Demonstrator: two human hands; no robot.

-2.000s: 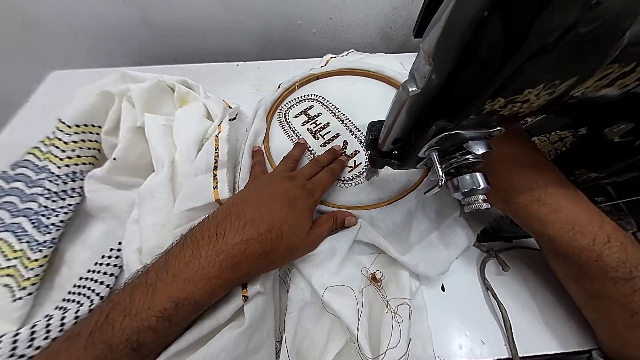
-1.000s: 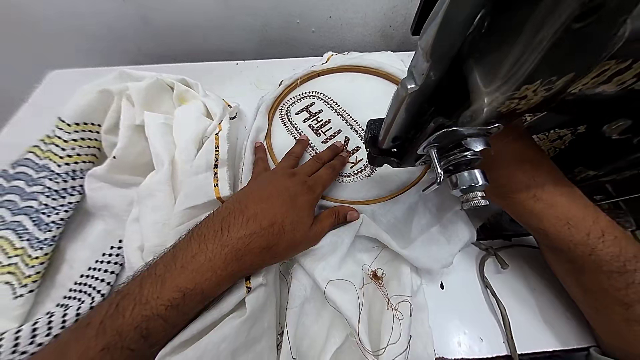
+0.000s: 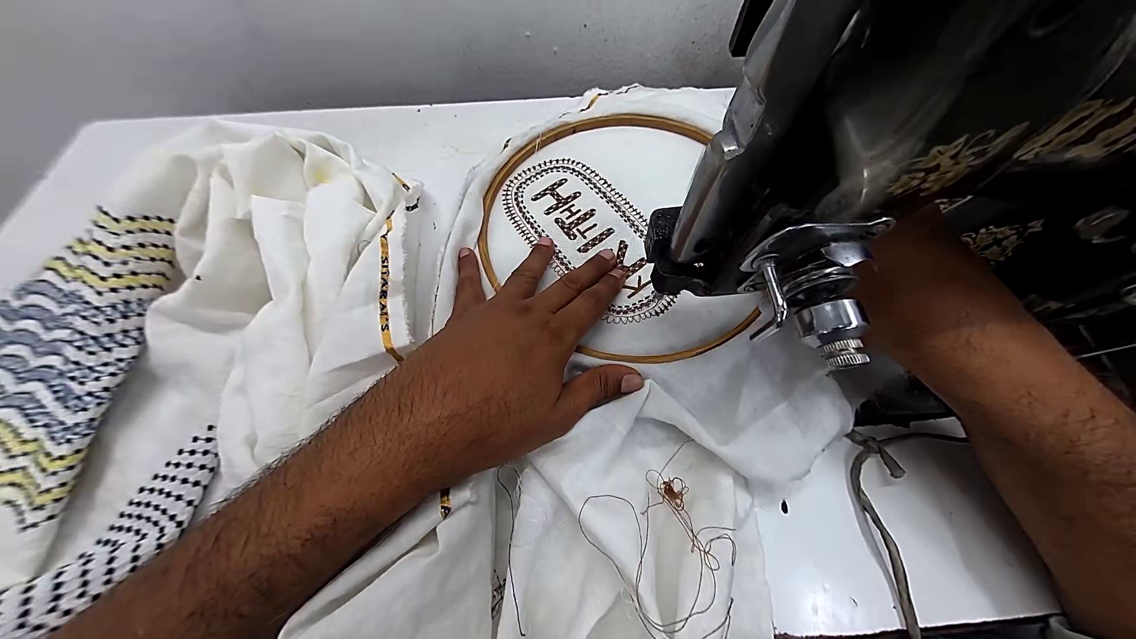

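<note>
My left hand [image 3: 532, 346] lies spread, palm down, across the lower left rim of a wooden embroidery hoop [image 3: 503, 177] and the white cloth [image 3: 639, 164] stretched in it. Its fingertips touch brown embroidered letters [image 3: 590, 240] inside an oval stitched border. The presser end of a black sewing machine [image 3: 679, 253] stands over the hoop's right part; the needle is hidden. My right forearm [image 3: 985, 355] reaches in behind the machine's metal thread tension knob [image 3: 830, 328]. The machine head covers my right hand.
Bunched white fabric [image 3: 293, 257] with wavy yellow, grey and black stitching lies on the white table [image 3: 887, 532] at the left. Loose tangled brown thread [image 3: 672, 493] rests on cloth below the hoop. A grey cord [image 3: 874, 524] hangs at the right, near a grey wall [image 3: 399, 53].
The embroidered letters and oval border have turned and moved a little up and left in relation to the machine's presser end. My left hand stays spread on the hoop.
</note>
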